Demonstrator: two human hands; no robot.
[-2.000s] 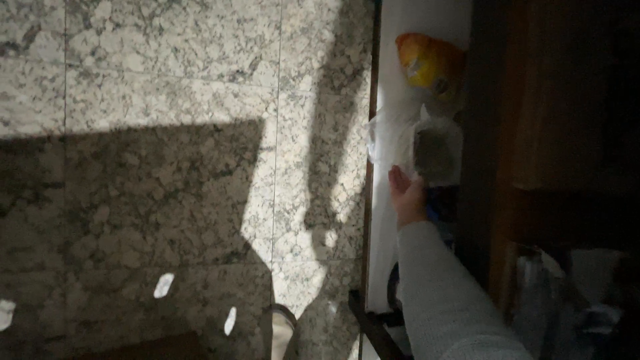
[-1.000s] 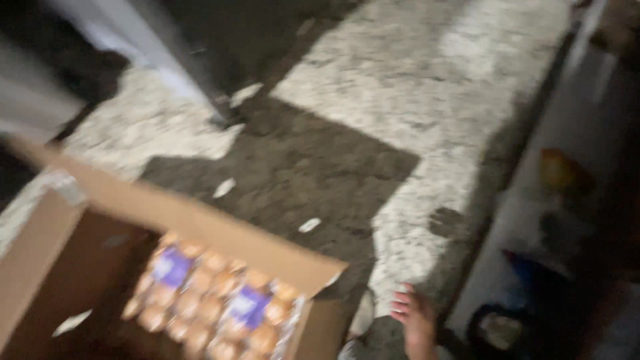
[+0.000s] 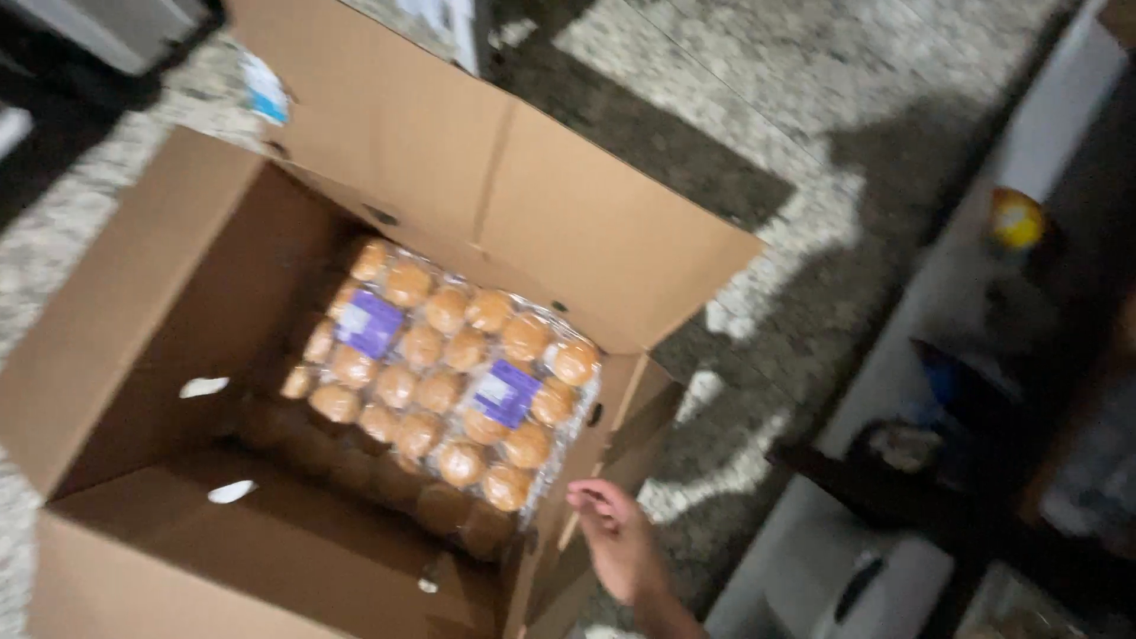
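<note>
My right hand point(image 3: 619, 541) is at the lower middle, beside the right wall of a large open cardboard box point(image 3: 568, 240). Its fingers are slightly curled and no object shows in them; whether they touch the box edge I cannot tell. Inside the box lie clear plastic packs of round golden-brown buns point(image 3: 439, 390), two of them bearing purple labels point(image 3: 506, 393). More buns lie in the shadow along the near side of the box. My left hand does not appear.
At the right runs a low white shelf point(image 3: 887, 328) with a dark frame, holding a yellow item point(image 3: 1017, 219), a blue item point(image 3: 945, 382) and other dim things. Speckled stone tiles point(image 3: 692, 53) form the floor. A grey object point(image 3: 133, 31) stands at the upper left.
The view has swung left from the shelf to the cardboard box. My right hand was at a clear plastic bag on the shelf two seconds ago; now it is beside the box.
</note>
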